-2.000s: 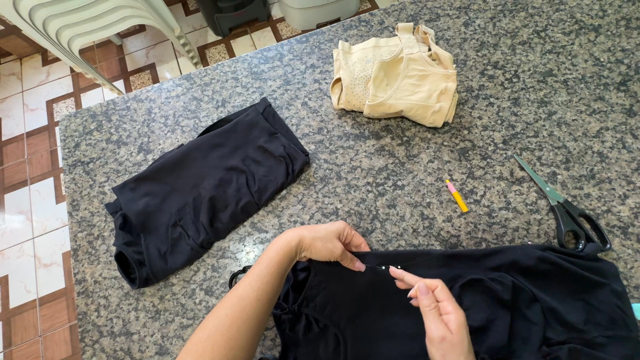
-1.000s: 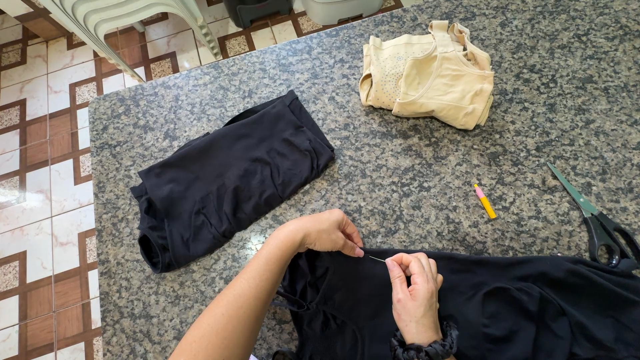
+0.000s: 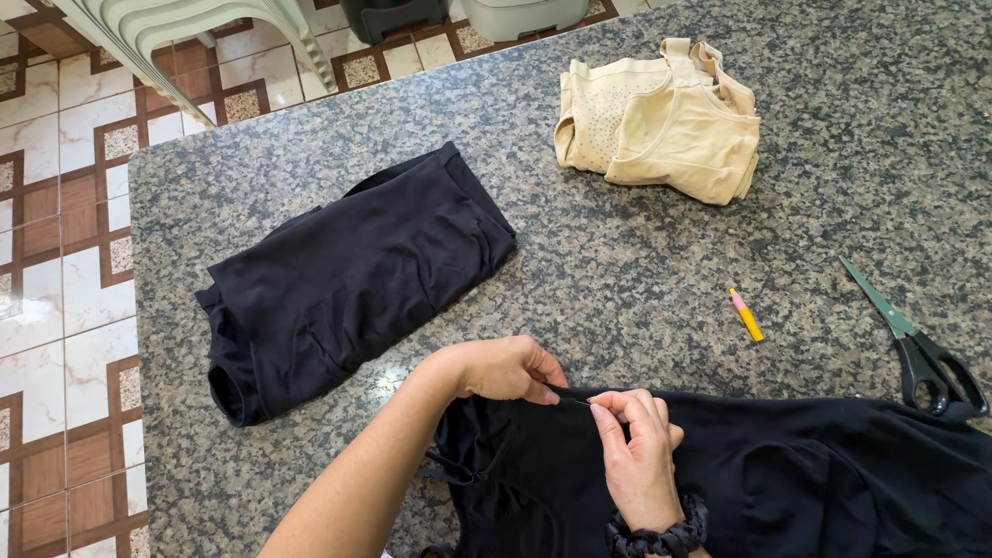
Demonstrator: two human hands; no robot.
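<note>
My left hand [image 3: 508, 370] pinches the upper edge of a black garment [image 3: 775, 465] that lies spread along the counter's near side. Just right of it, my right hand [image 3: 635, 442], with a black scrunchie [image 3: 657, 530] on its wrist, holds a thin needle between thumb and forefinger, its tip side toward the left fingertips. Whether thread runs from it is too fine to tell. A small yellow and pink seam ripper or similar small tool [image 3: 746, 315] rests on the granite above the right hand. Scissors [image 3: 914, 341] with black handles lie at the right, their handles touching the garment.
A folded black garment [image 3: 356, 279] lies left of centre on the granite counter [image 3: 535, 310]. A folded beige garment [image 3: 674, 132] sits toward the far edge. Beyond the counter are stacked plastic chairs [image 3: 209, 31], a dark bin [image 3: 391, 17] and a light grey bin [image 3: 523, 17] on the tiled floor.
My right hand has closed its fingers around the needle, where two seconds ago they were more spread. My left hand has stayed at the garment's edge. The view has shifted somewhat.
</note>
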